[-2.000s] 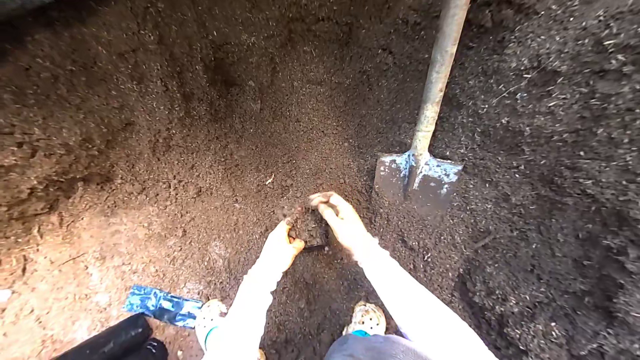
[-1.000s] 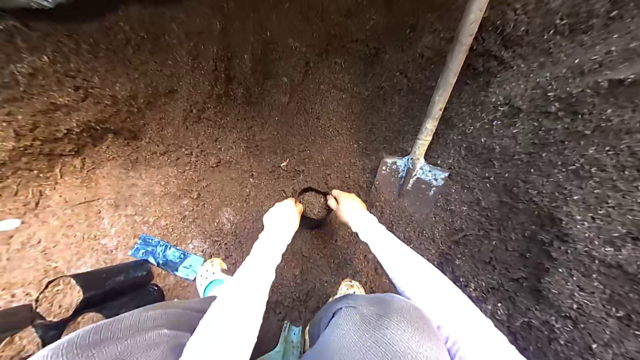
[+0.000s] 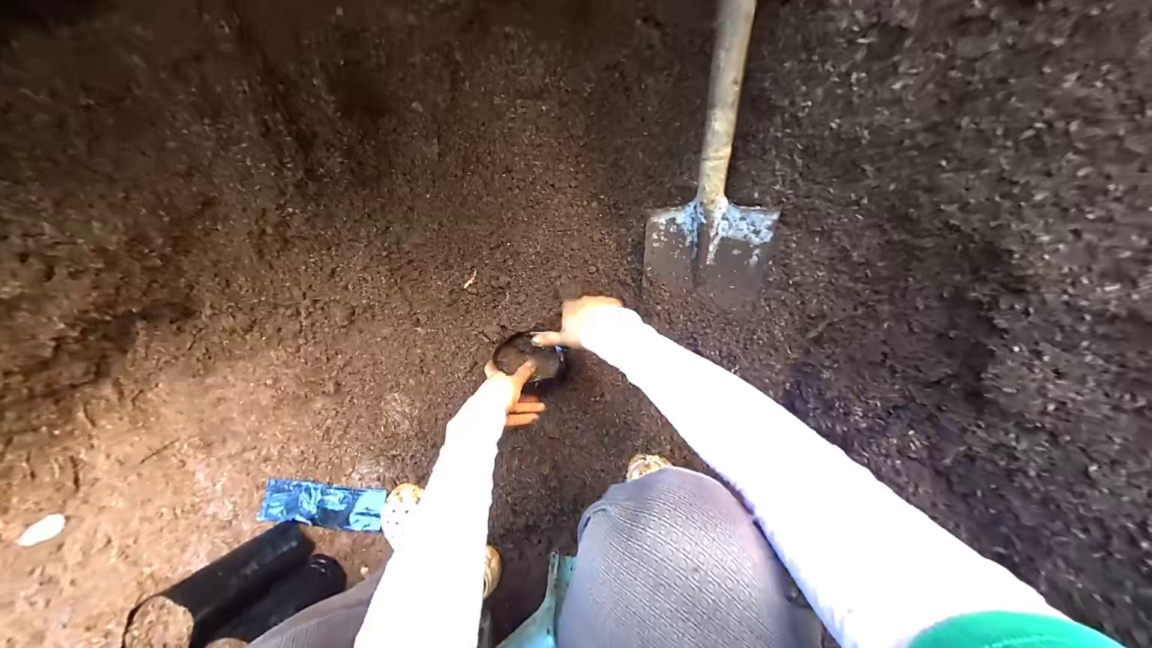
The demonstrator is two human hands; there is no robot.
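Note:
A black plastic nursery bag (image 3: 540, 362) with soil in its mouth is between my hands, just above the dark soil. My left hand (image 3: 515, 394) holds it from the left and below, thumb over the near rim and fingers spread beneath. My right hand (image 3: 580, 324) lies at its upper right, thumb on the rim; the other fingers are bent and partly blurred, pointing toward the soil. The bag's lower part is hidden by my left hand and shadow.
A shovel (image 3: 711, 243) with a wooden handle stands blade-down in the soil beyond my right hand. Soil-filled black bags (image 3: 238, 571) lie at lower left near a blue patterned strip (image 3: 322, 505). A low turquoise seat (image 3: 544, 612) shows between my legs. Heaped soil (image 3: 1008, 297) rises at right.
A second ago both hands held the bag's round mouth from opposite sides, opening upward. Now my left hand reaches lower around it and my right hand has moved to its upper right.

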